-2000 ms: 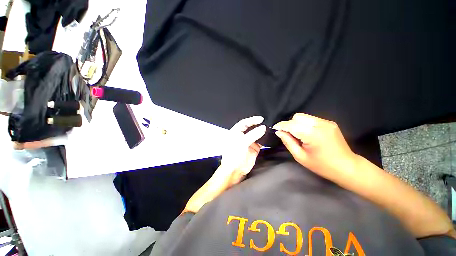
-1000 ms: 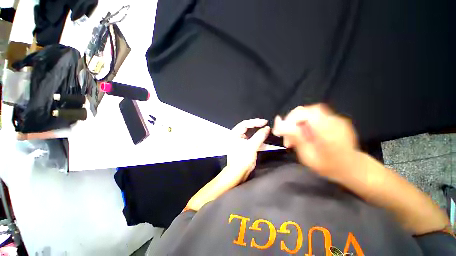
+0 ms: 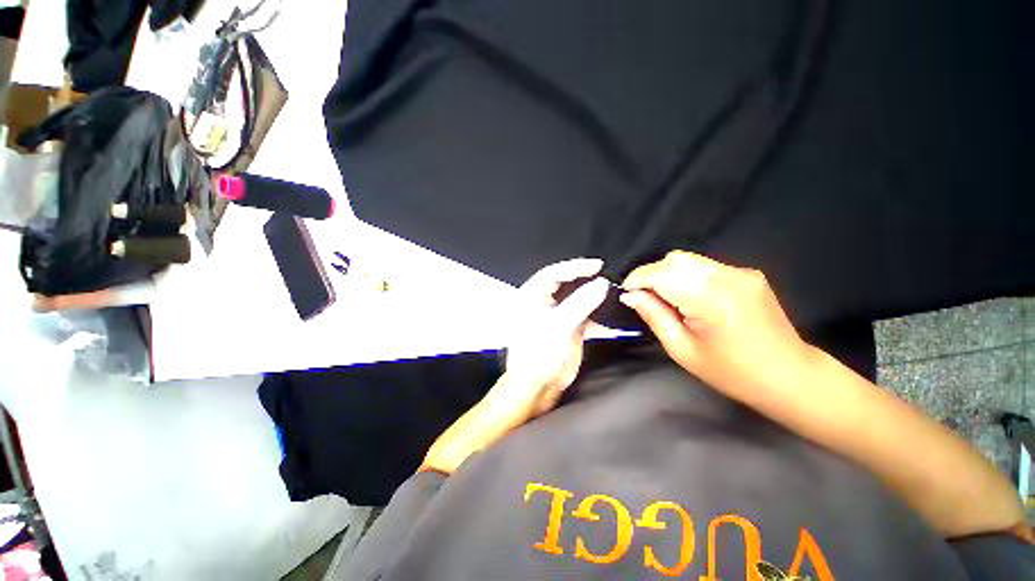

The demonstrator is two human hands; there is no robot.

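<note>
A large black garment (image 3: 545,136) covers much of the white table and reaches the edge near my body. My left hand (image 3: 554,323) pinches the garment's near edge between thumb and fingers. My right hand (image 3: 709,318) is just to its right, thumb and forefinger pinched together close to the left fingertips. A tiny thin glint, likely a needle (image 3: 616,287), shows at the right fingertips. Thread cannot be made out.
A black spool with pink end (image 3: 278,196) and a phone (image 3: 299,267) lie left on the white table (image 3: 431,306), beside small dark pieces (image 3: 341,262). A black plastic bag (image 3: 102,170) holds two dark spools (image 3: 151,249). Dark cloth (image 3: 386,426) hangs below the table edge.
My right hand was blurred in motion and a little higher one second ago; now its pinched fingertips are back close to my left fingertips. My left hand still pinches the edge.
</note>
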